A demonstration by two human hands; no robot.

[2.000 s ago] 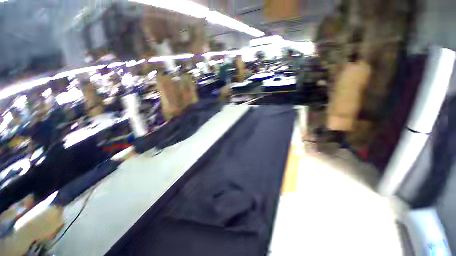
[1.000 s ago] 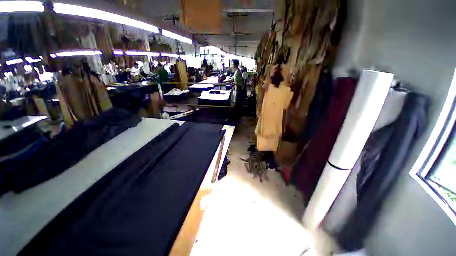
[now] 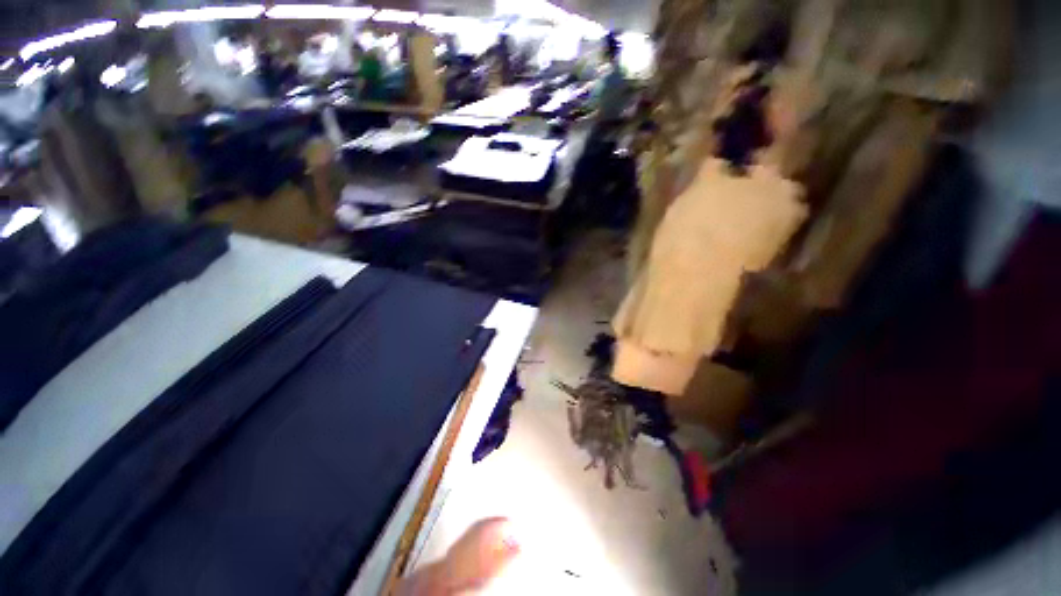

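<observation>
The dark navy cloth (image 3: 291, 431) lies on the pale table (image 3: 151, 349), with long folds along its left side. A narrow brown stick or strip (image 3: 436, 477) runs along the cloth's right edge, on the near side of the table. One hand, by its angle my left hand (image 3: 465, 561), shows blurred at the bottom edge beside the lower end of this strip. Most of it is cut off, and whether it holds anything cannot be told. My right hand is not in view.
A loose dark fabric heap (image 3: 105, 279) lies on the table's far side. Tan paper patterns (image 3: 710, 268) hang at the right. Scraps (image 3: 605, 425) lie on the floor by the table. Dark red cloth (image 3: 931, 431) stands at the right, near me. Other tables stand beyond.
The view has moved forward, so the table's far end and the hanging patterns look nearer. A hand has come in at the bottom. The window and white roll have left the view.
</observation>
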